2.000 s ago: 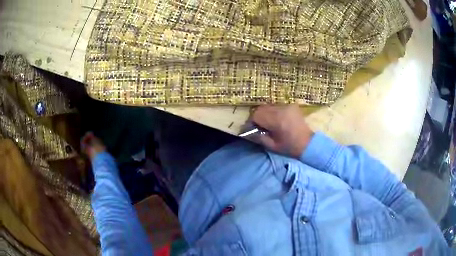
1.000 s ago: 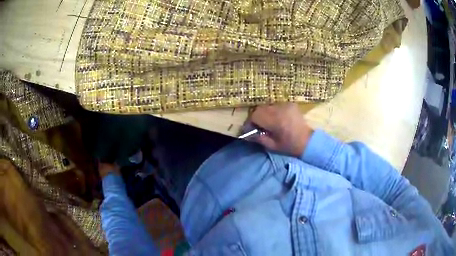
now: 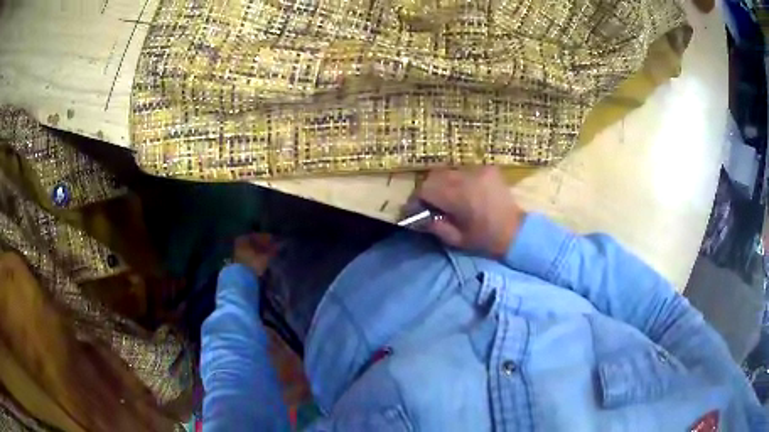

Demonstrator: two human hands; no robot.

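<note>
The yellow-brown tweed jacket (image 3: 337, 101) lies on the pale table, its long edge towards me, with mustard lining (image 3: 628, 110) showing at the right. My right hand (image 3: 472, 207) is closed at the table's near edge by the jacket's border, gripping a small silver tool (image 3: 414, 219); only its tip shows, pointing left. My left hand (image 3: 253, 251) is below table height, left of my body, small and blurred; its fingers look bent, and whether it holds anything cannot be told.
Other tweed garments with mustard lining (image 3: 51, 295) hang or lie at the left, one with a shiny round dot (image 3: 61, 195). The pale table (image 3: 59, 51) has pen lines and ends in a curved edge at the right. The floor between table and garments is dark green.
My left hand has moved from beside the left garments to the right, closer to my body. My right hand stays at the table edge with the tool. The jacket has barely shifted.
</note>
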